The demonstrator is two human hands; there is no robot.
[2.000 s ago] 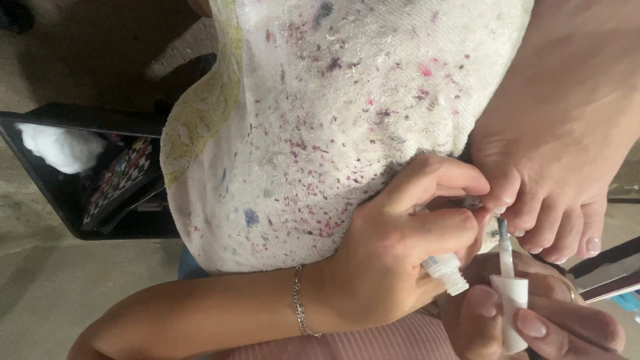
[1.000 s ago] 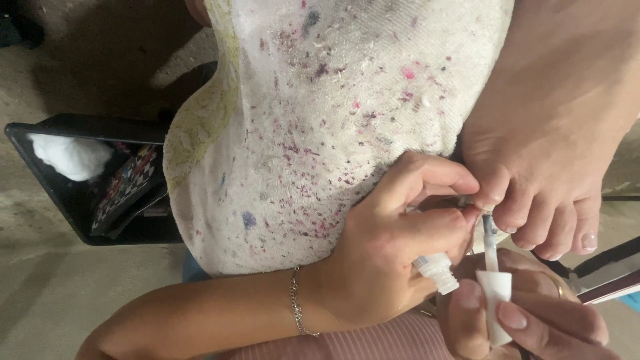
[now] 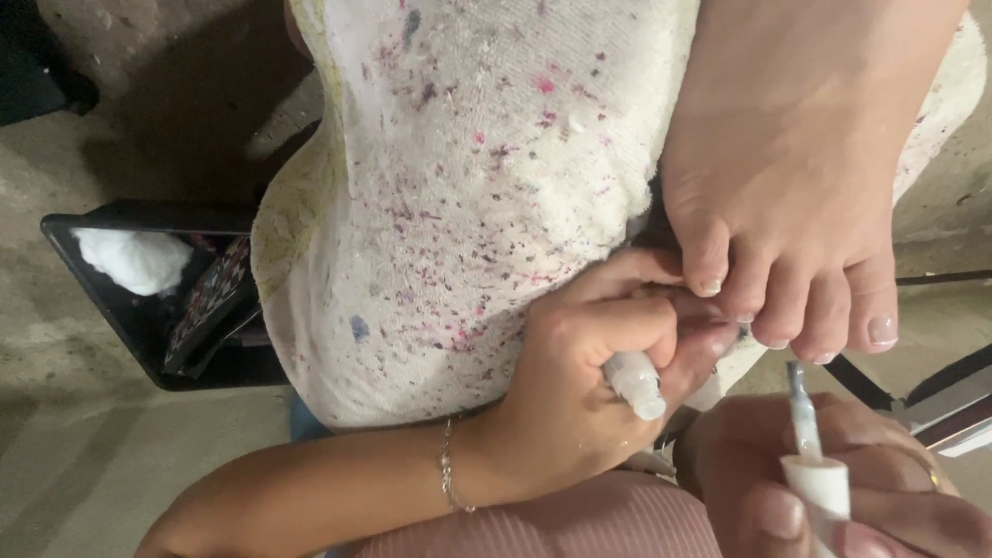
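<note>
My left hand [image 3: 612, 349], with a chain bracelet at the wrist, holds a small nail polish bottle [image 3: 635, 385], its open neck tilted downward. The fingertips of that hand touch the small toes of another person's bare foot [image 3: 806, 178]. Between its fingers my right hand [image 3: 837, 480] grips the white cap of a nail polish brush [image 3: 806, 434]. The brush points up, its bristles just below the middle toes and apart from them. Several toenails look glossy with pale tips.
A stained white towel [image 3: 465, 194] lies beside the foot. At the left, a black tray [image 3: 101, 310] holds white cotton [image 3: 136, 260] and a patterned item [image 3: 209, 302]. Metal and black bars [image 3: 949, 411] stand at the lower right.
The brush has moved away from the toe near my left fingertips and now points below the middle toes. The view has shifted, showing more of the foot.
</note>
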